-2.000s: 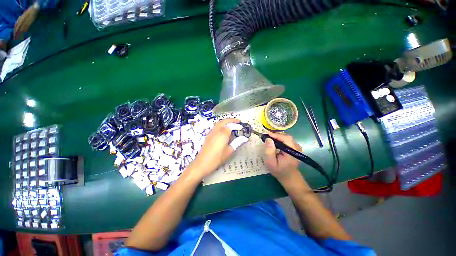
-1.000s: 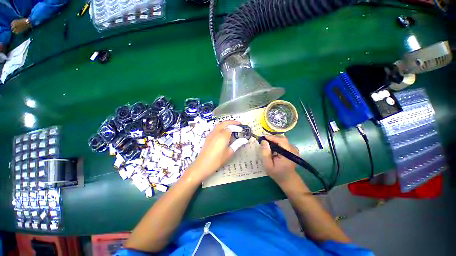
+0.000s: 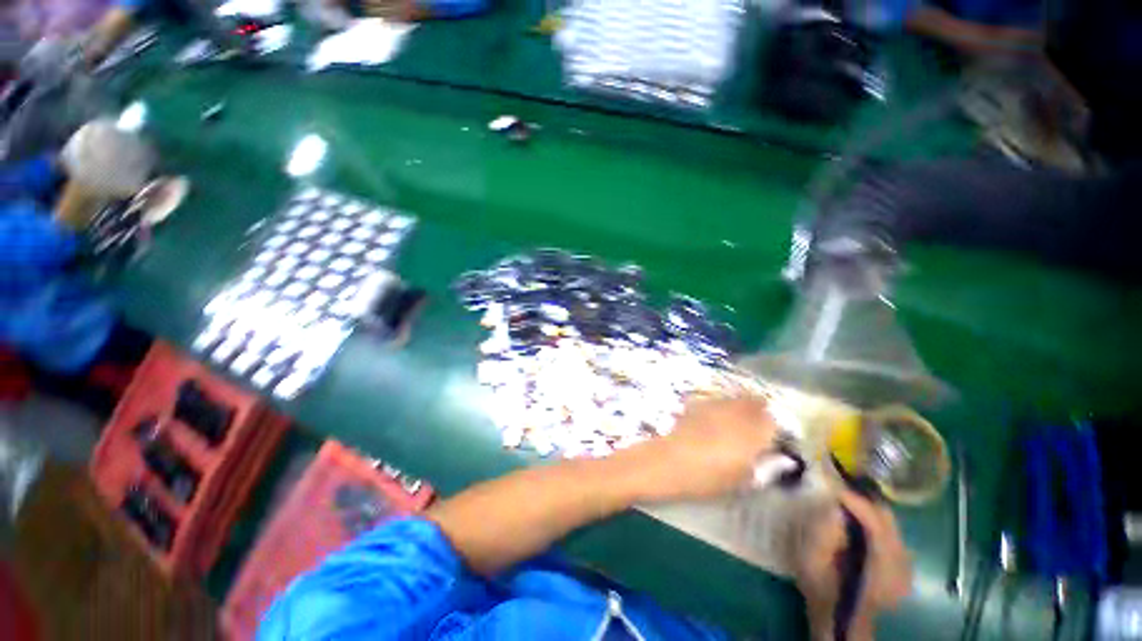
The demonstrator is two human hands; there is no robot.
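Observation:
The frame is motion-blurred. My left hand point(image 3: 726, 447) holds a small dark housing with a white part point(image 3: 781, 468) at its fingertips, over the cream paper sheet point(image 3: 739, 523). My right hand point(image 3: 877, 551) is shut on the black soldering iron point(image 3: 853, 564), whose front end points up toward the yellow tub of silvery curls point(image 3: 904, 456). The iron's tip is too blurred to see. A heap of white parts point(image 3: 589, 394) lies left of my left hand, with dark housings point(image 3: 564, 288) heaped behind it.
The clear funnel point(image 3: 864, 338) and its dark hose point(image 3: 989, 225) stand behind the tub. The blue box point(image 3: 1064, 501) is at the right. A blister tray point(image 3: 307, 288) lies left. Red crates point(image 3: 188, 457) sit below the bench. A person's blue sleeve point(image 3: 50, 288) shows far left.
The camera view has swung left, so the bench things appear shifted right and tilted. Red crates and a neighbour at the left show more. Both hands keep hold of their things.

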